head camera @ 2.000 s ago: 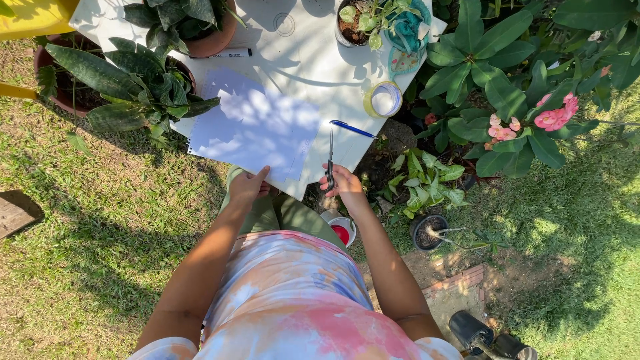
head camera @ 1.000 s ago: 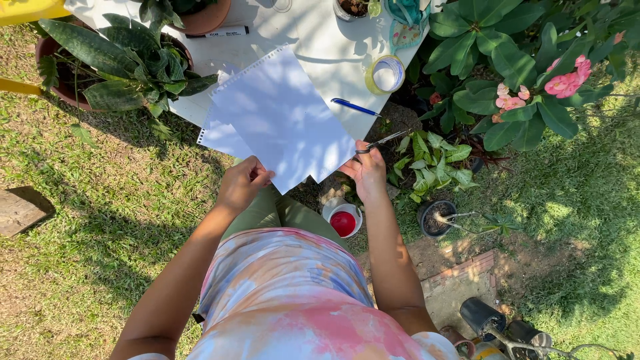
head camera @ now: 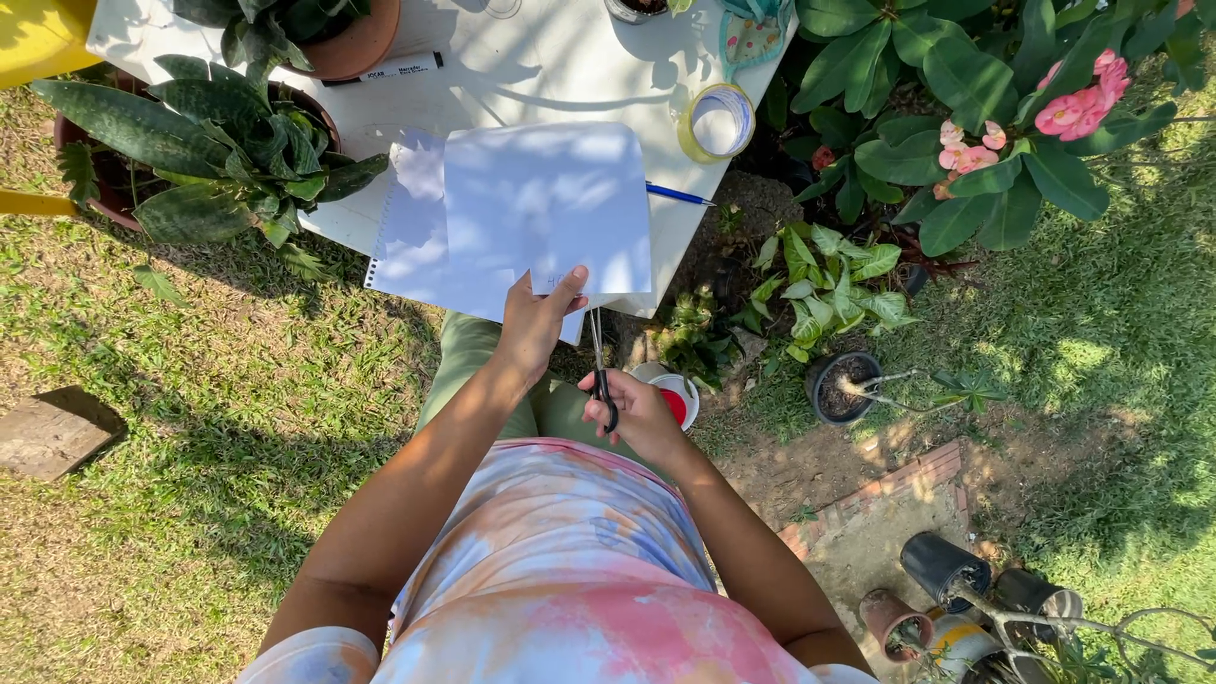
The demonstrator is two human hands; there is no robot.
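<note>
My left hand [head camera: 541, 318] pinches the lower edge of a white paper sheet [head camera: 551, 204] between thumb and fingers. The sheet bears a small pencil-like mark near that edge. Under it, partly covered, lies a spiral-edged pad or sheet [head camera: 408, 237] on the white table. My right hand [head camera: 632, 413] holds scissors with black handles [head camera: 604, 388], fingers in the loops. Their blades point up at the sheet's lower edge, just right of my left thumb; they look nearly closed. A blue pen [head camera: 679, 194] touches or lies close to the sheet's right side.
A roll of tape [head camera: 716, 123] sits at the right edge of the white table [head camera: 532, 66]. A marker [head camera: 385, 69], potted plants [head camera: 195, 152] and a teal patterned cloth item [head camera: 750, 33] are around it. A white container with red inside [head camera: 676, 399] stands below the table edge.
The upper sheet has been turned so its edges run nearly upright. My right hand has brought the scissors from the sheet's right corner to its lower edge, beside my left hand.
</note>
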